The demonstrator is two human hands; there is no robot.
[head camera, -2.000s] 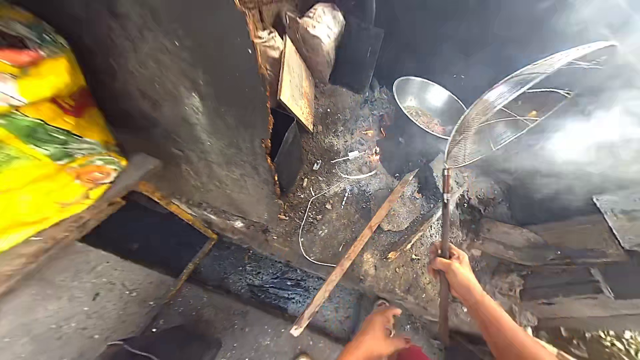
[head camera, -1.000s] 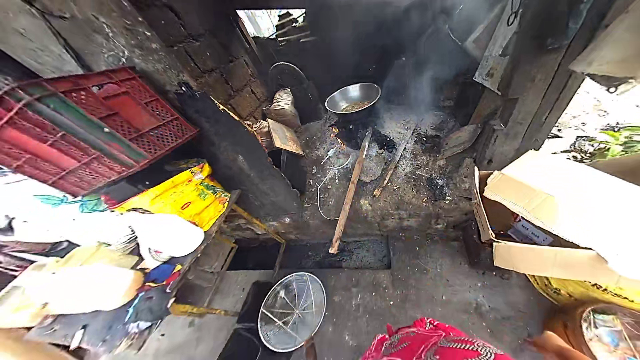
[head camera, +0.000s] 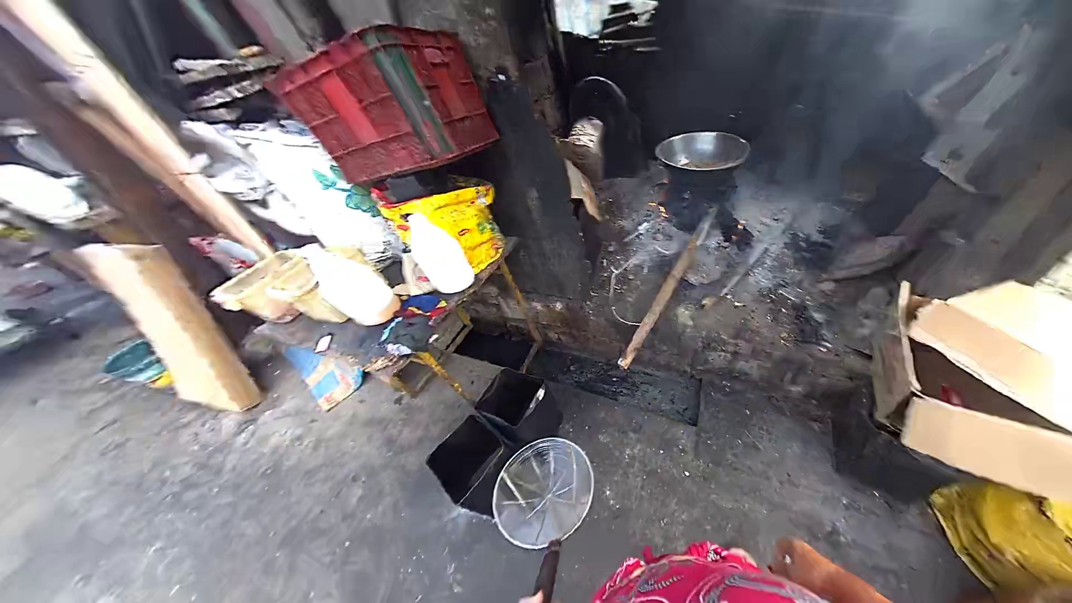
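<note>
A round wire-mesh skimmer (head camera: 543, 494) hangs low over the floor beside two black square containers (head camera: 494, 448). Its dark handle (head camera: 547, 571) runs down to the bottom edge, where a sliver of my left hand (head camera: 531, 598) grips it; most of that hand is cut off. Right of the red patterned cloth (head camera: 695, 578) on my body, a blurred bare limb shows, apparently my right arm or hand (head camera: 808, 565); its fingers and any hold cannot be made out. Farther off, a metal wok (head camera: 702, 152) sits over a smoking fire with embers and a long wooden stick (head camera: 666, 293).
At left, a low table (head camera: 402, 356) bears white jugs (head camera: 440, 255), plastic baskets (head camera: 268, 285) and a yellow bag (head camera: 469, 222), near a red crate (head camera: 389, 100). An open cardboard box (head camera: 988, 435) stands at right above a yellow sack (head camera: 1005, 532). A recessed trough (head camera: 620, 385) edges the hearth.
The skimmer was raised near the wok in my right hand two seconds ago; it is now low over the floor at my left side. The view has swung left and back from the hearth.
</note>
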